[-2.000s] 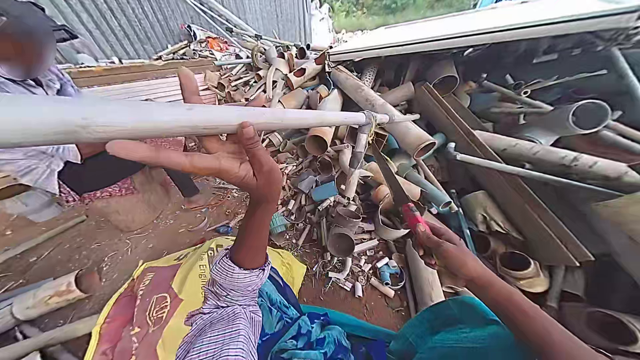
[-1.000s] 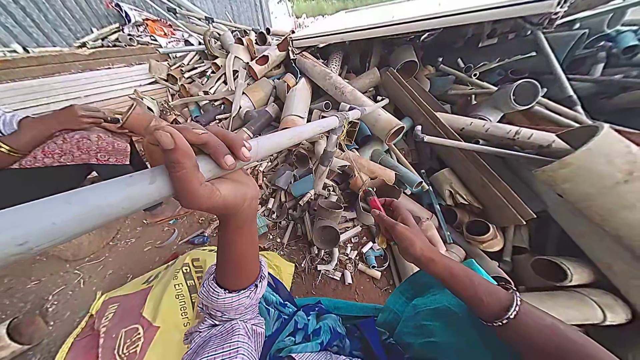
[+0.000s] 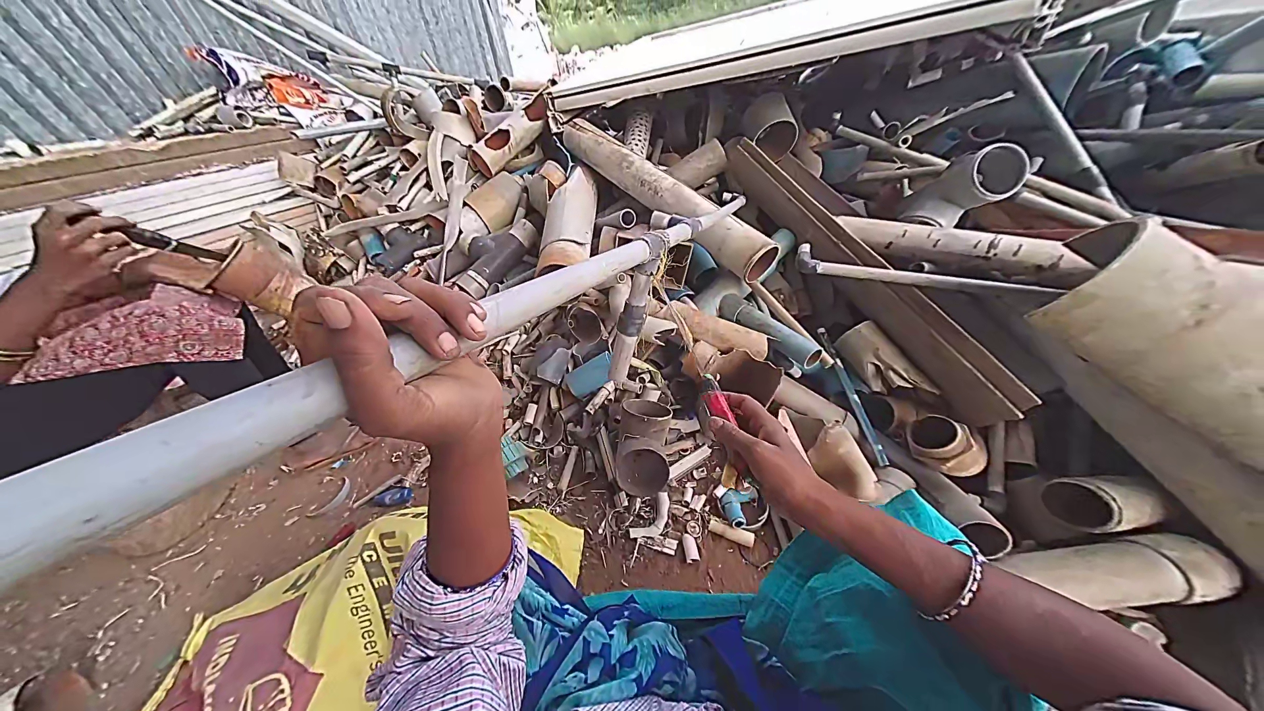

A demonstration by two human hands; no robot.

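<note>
A long pale grey plastic pipe (image 3: 227,420) runs from the left edge up to the middle, with my left hand (image 3: 410,375) wrapped around it from below. Near its far end a short pipe fitting (image 3: 632,316) hangs down, and thin yellowish strands cling at the joint. Lower right of that end, my right hand (image 3: 755,434) grips a red-handled tool (image 3: 719,403); its blade is hard to make out here. Below my right hand lie a wide pipe fitting (image 3: 644,449) and small pipe scraps.
A large heap of pipe pieces (image 3: 568,222) spreads ahead and right, with brown boards (image 3: 879,286) across it. At left a person's hand (image 3: 74,252) holds a dark tool at a brown pipe piece (image 3: 262,276). A yellow printed sack (image 3: 326,612) lies below my left arm.
My left hand has gone from an open palm under the pipe to fingers closed around it. The red-handled tool's blade, plain two seconds ago, is now hard to see. The co-worker's hands have come into view.
</note>
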